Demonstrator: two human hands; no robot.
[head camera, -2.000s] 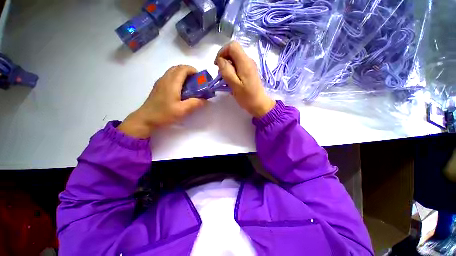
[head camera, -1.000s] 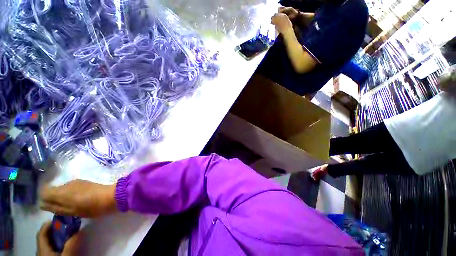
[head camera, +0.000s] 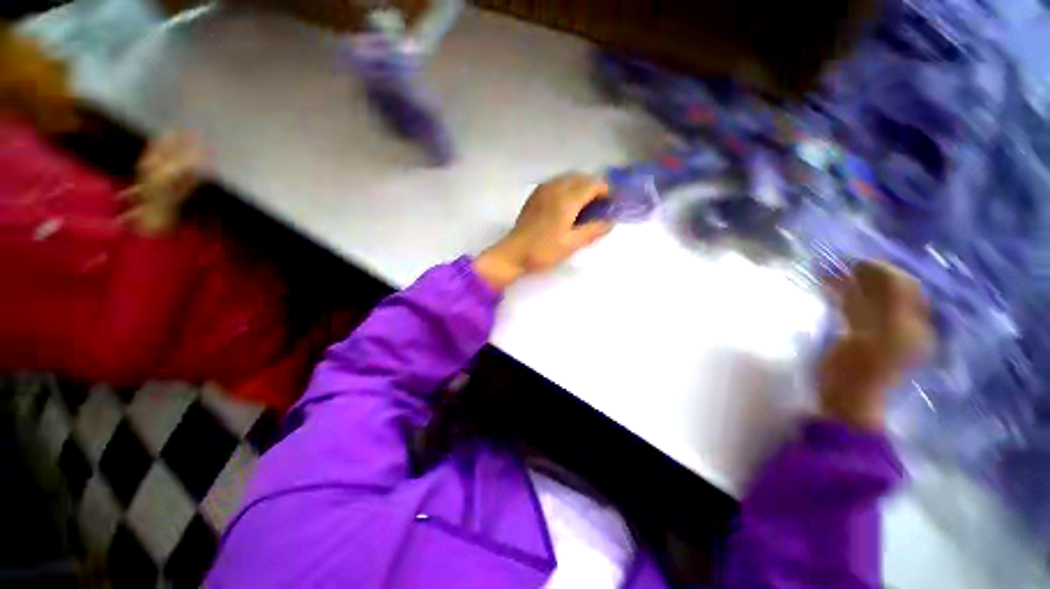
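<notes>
The picture is blurred by motion. My left hand (head camera: 553, 228) is over the white table (head camera: 311, 150), closed around a small dark purple-blue box (head camera: 596, 211). Pale loops show at the box's far end. My right hand (head camera: 877, 334) is at the near edge of the lavender cable pile (head camera: 979, 207); its fingers are too blurred to show whether it holds anything. A loose cluster of dark boxes (head camera: 737, 144) with orange-red spots lies beyond my hands, beside the cable pile.
A row of dark units (head camera: 403, 106) stands or lies at the upper left of the table. A brown carton (head camera: 691, 35) is at the far side. A person in red (head camera: 127, 265) is at the left table edge, one hand (head camera: 167, 182) near it. The floor (head camera: 161, 460) is checkered.
The view has swung left from the cable pile and open carton to the person in red. My left hand still has the box; my right hand is now apart from it, at the cables.
</notes>
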